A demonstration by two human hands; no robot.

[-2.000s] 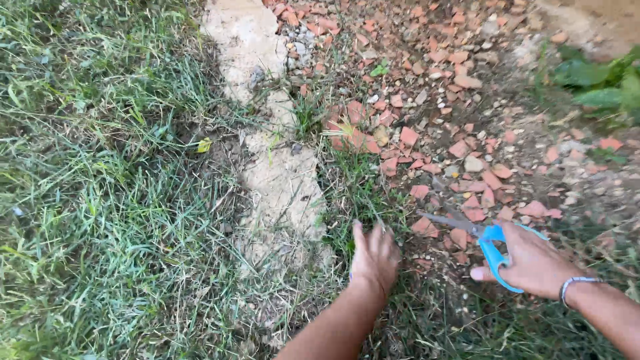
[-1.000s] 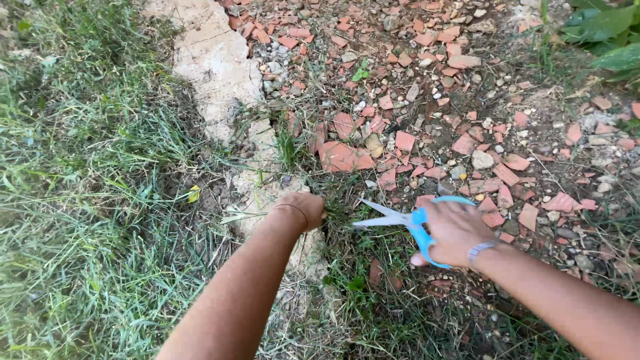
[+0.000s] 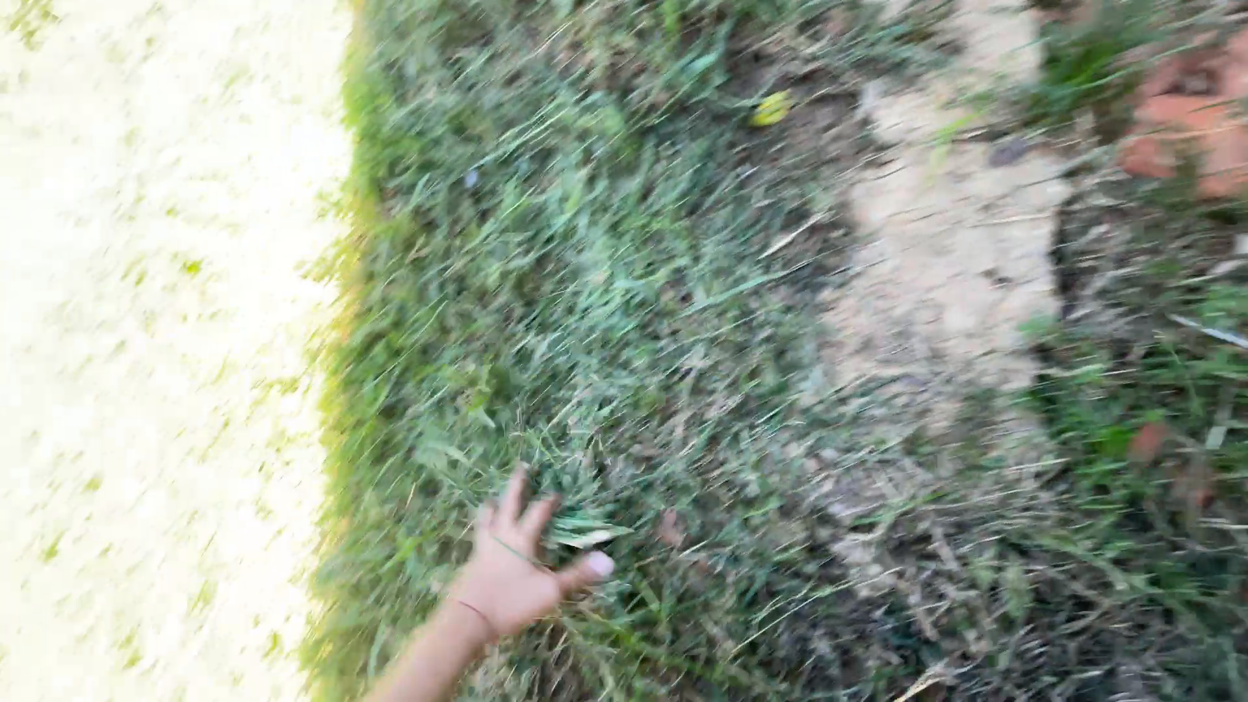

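My left hand point(image 3: 517, 575) is spread over the grass at the lower middle, its fingers apart, with green grass blades point(image 3: 585, 526) loose beside the fingers and thumb. A thin dark band circles that wrist. My right hand is outside the view. At the right edge a thin pale sliver point(image 3: 1209, 332) shows, perhaps a blade tip of the scissors; blur keeps me from telling. Cut or flattened grass point(image 3: 624, 292) covers the ground around my left hand.
A pale strip of concrete or stone point(image 3: 965, 253) runs down right of the grass. Reddish broken tile pieces point(image 3: 1189, 127) lie at the upper right. A yellow leaf point(image 3: 771, 108) rests near the strip. Bright sunlit ground point(image 3: 166, 341) borders the grass on the left.
My left hand has moved left from the strip's edge to over the grass, its fingers now spread. My right hand with the blue-handled scissors has left the view, which has swung left.
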